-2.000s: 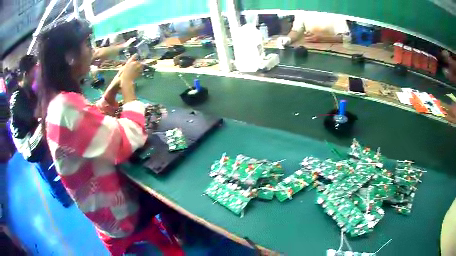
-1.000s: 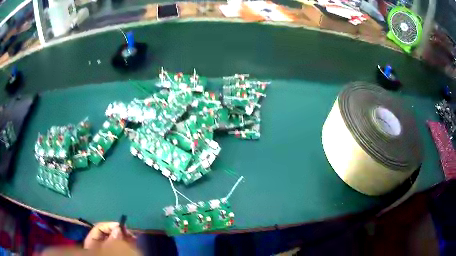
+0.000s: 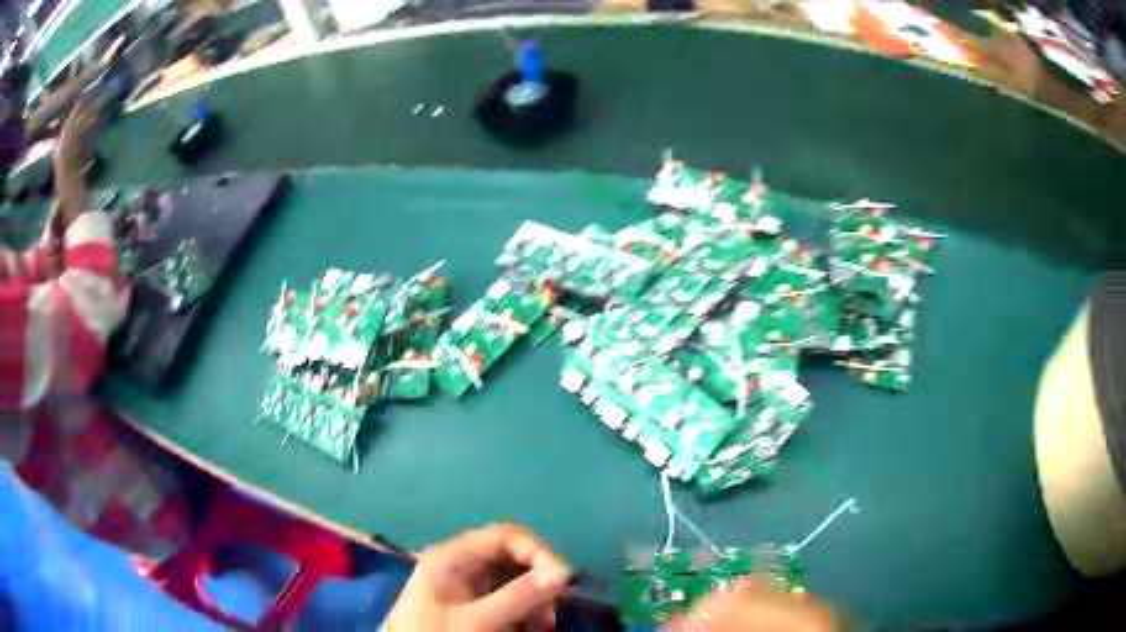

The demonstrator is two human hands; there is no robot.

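Note:
A green circuit board panel (image 3: pixel 661 590) with white leads lies at the bench's near edge. My left hand (image 3: pixel 488 578) is left of it, thumb and forefinger pinched on a small dark foam piece (image 3: pixel 587 580); its outline is blurred. My right hand (image 3: pixel 766 610) is at the bottom edge, blurred and cut off, covering the panel's lower right part. What its fingers do is hidden. A big heap of board panels (image 3: pixel 692 333) lies beyond, and a smaller heap (image 3: pixel 327 333) lies to the left.
A cream-sided foam tape roll (image 3: pixel 1077 432) stands at the right, cut off. A black tray (image 3: pixel 216 266) with boards is at the left, near another person's checked sleeve (image 3: pixel 56 321). Blue-topped black holders (image 3: pixel 529 99) stand at the back. A red stool (image 3: pixel 247 562) is below the bench's left edge.
The view has turned left. My left hand is now closer to the near panel, and my right hand has come into view over it.

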